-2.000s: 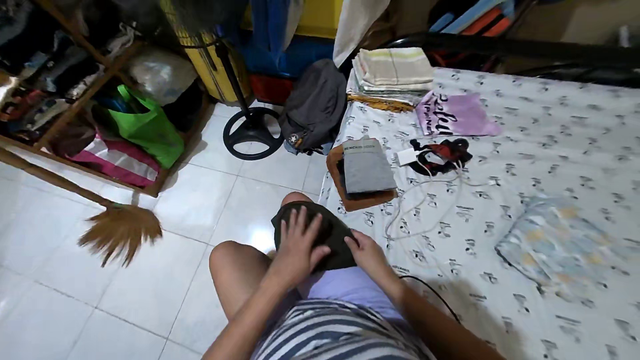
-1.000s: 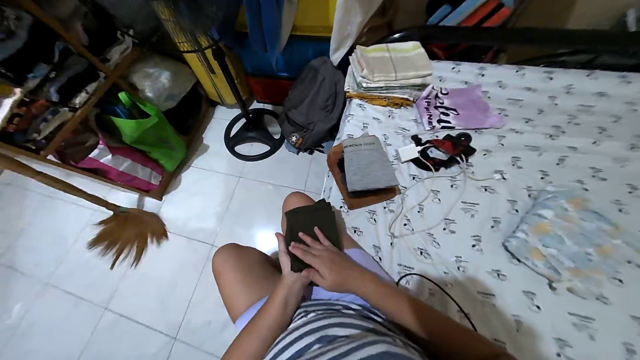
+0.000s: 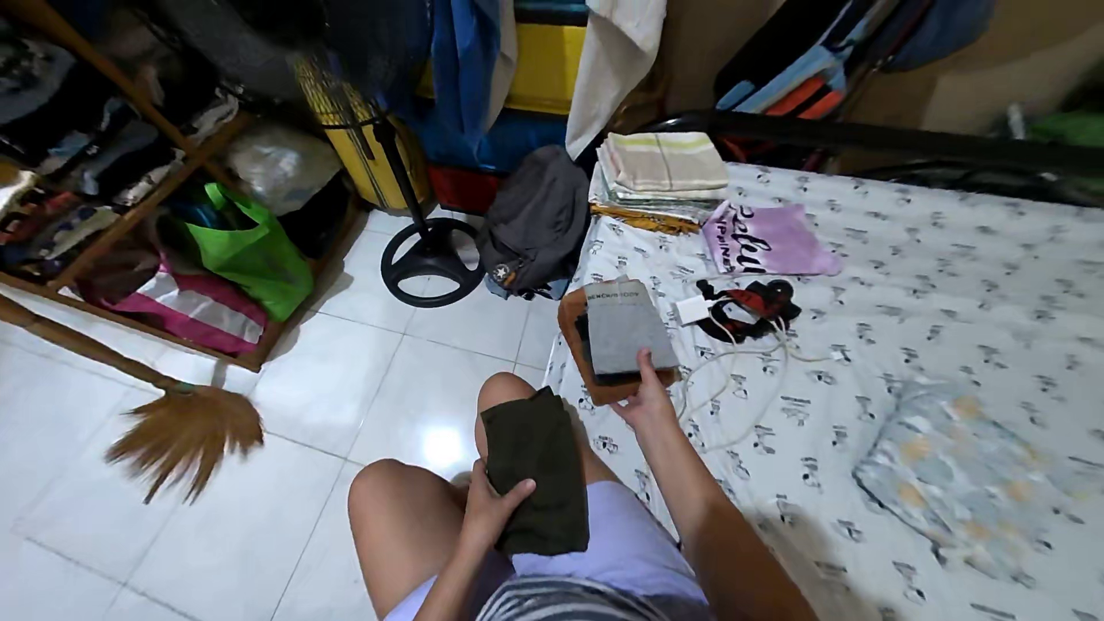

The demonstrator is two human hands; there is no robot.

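Observation:
A dark olive folded garment (image 3: 539, 470) lies on my thigh, and my left hand (image 3: 496, 500) grips its left edge, thumb on top. My right hand (image 3: 649, 397) holds the near edge of a small stack on the bed, with the thumb on a folded grey cloth (image 3: 630, 332). Under the grey cloth are a black piece and a folded brown cloth (image 3: 576, 332). Right of the stack lie a black and red bundle (image 3: 750, 310) and a white charger (image 3: 693, 310) with its cable.
The bed (image 3: 828, 414) also bears folded towels (image 3: 668, 164), a purple printed cloth (image 3: 768, 240) and a pale patterned cloth (image 3: 957, 474). On the tiled floor are a dark backpack (image 3: 539, 220), a round black stand base (image 3: 431, 263) and a straw broom (image 3: 194, 431). Shelves (image 3: 181, 185) hold clothes and bags.
The olive garment, spread under both hands at first, is now a narrow folded piece. My right hand has left it and moved to the stack on the bed.

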